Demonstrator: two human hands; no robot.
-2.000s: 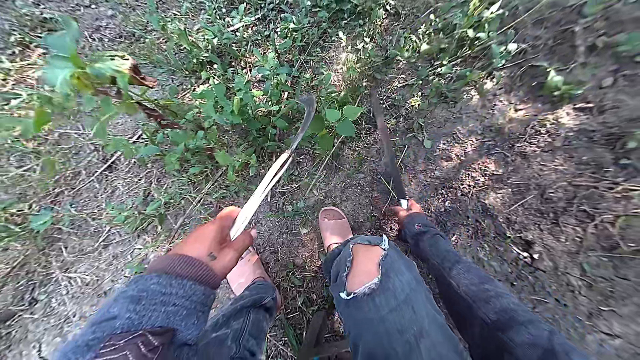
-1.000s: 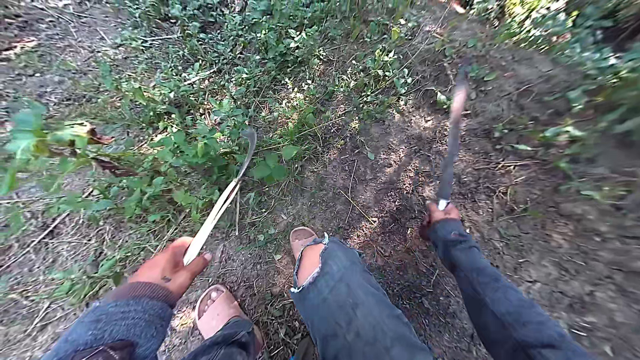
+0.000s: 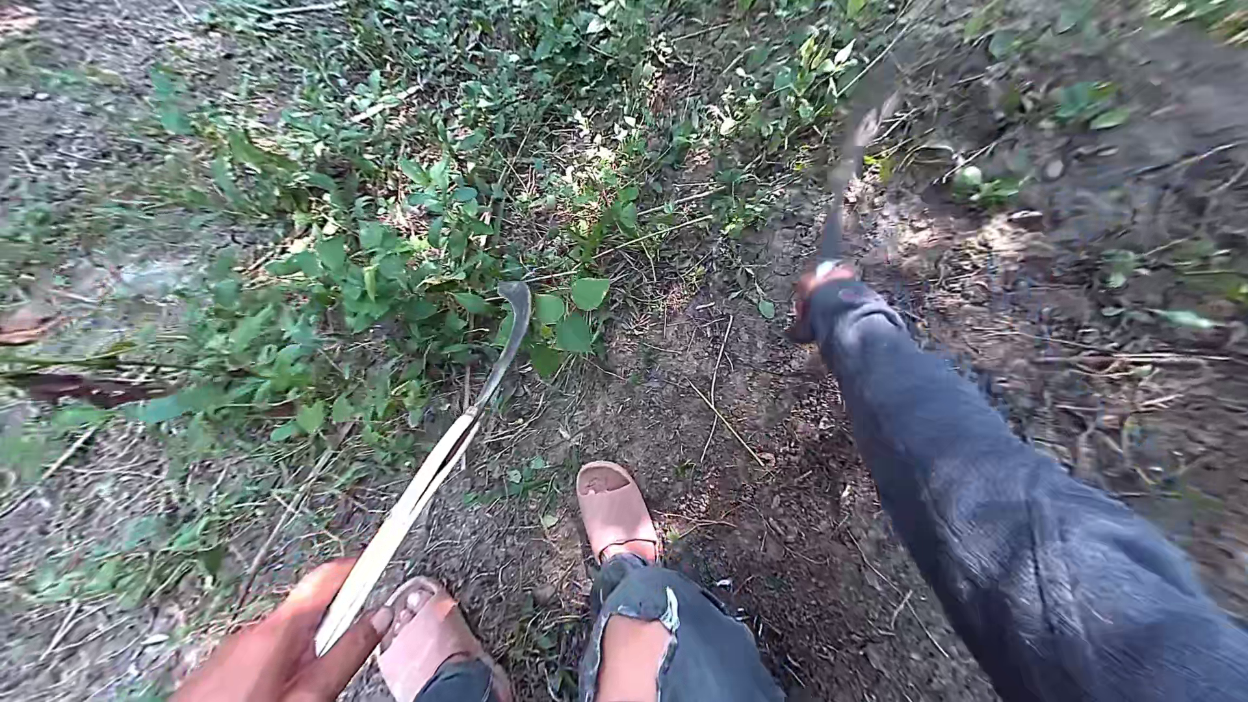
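Note:
At the lower left, my left hand (image 3: 292, 634) grips the pale, split wooden handle (image 3: 395, 526) of a tool with a curved, hooked metal blade (image 3: 507, 341). That hook hangs over low green leaves, pointing away from me. Farther out on the right, my right hand (image 3: 819, 292) is closed on the near end of a long blade (image 3: 840, 200), probably a machete, which is blurred and points forward over the ground. Its handle is mostly hidden by the hand and the dark sleeve.
Both my feet, in pink slide sandals (image 3: 614, 507), stand on bare soil strewn with twigs. Low green weeds (image 3: 390, 263) spread ahead and to the left. Rough soil with dry stems (image 3: 1121, 361) lies to the right, and a small leafy plant (image 3: 985, 185) grows there.
Over the two seconds my right hand has moved forward, away from my feet, with the long blade. My left hand still holds the hooked tool. The view has shifted somewhat.

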